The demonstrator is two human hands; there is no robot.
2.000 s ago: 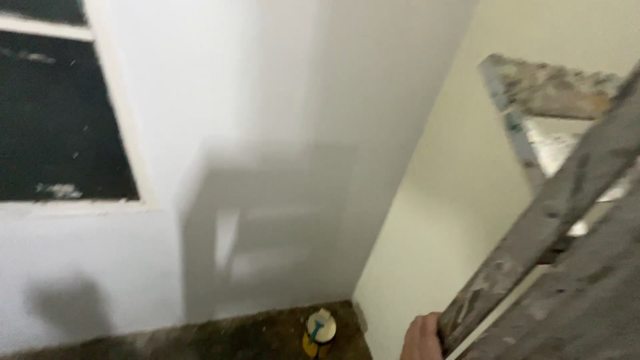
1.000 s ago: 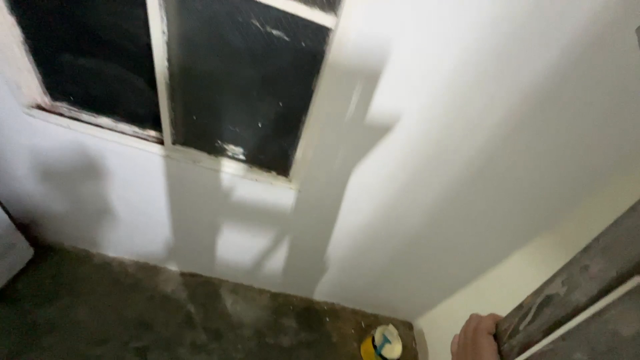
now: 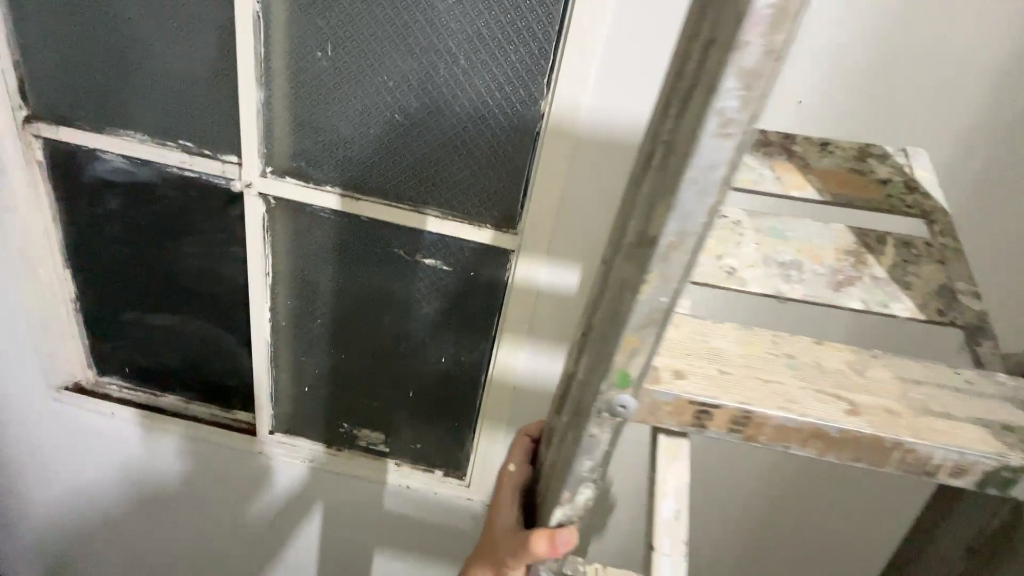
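My left hand (image 3: 520, 512) comes in at the bottom and is closed around the lower part of a side rail of a paint-spattered stepladder (image 3: 632, 272). Its thumb lies across the near side of the rail, and the other fingers are partly hidden by it. Wide steps (image 3: 832, 360), covered in dried paint, run to the right from this rail. The ladder is tilted in the view. My right hand is outside the view.
On the left, a window with a white painted frame (image 3: 384, 212) and dark patterned glass is set in a white wall (image 3: 200, 496). Shadows fall on the wall below it. A dark surface (image 3: 960, 536) shows at the lower right.
The ladder and the hand on its rail now stand farther left in the view, and more steps show. The view has shifted strongly; the floor and yellow container seen earlier are out of it.
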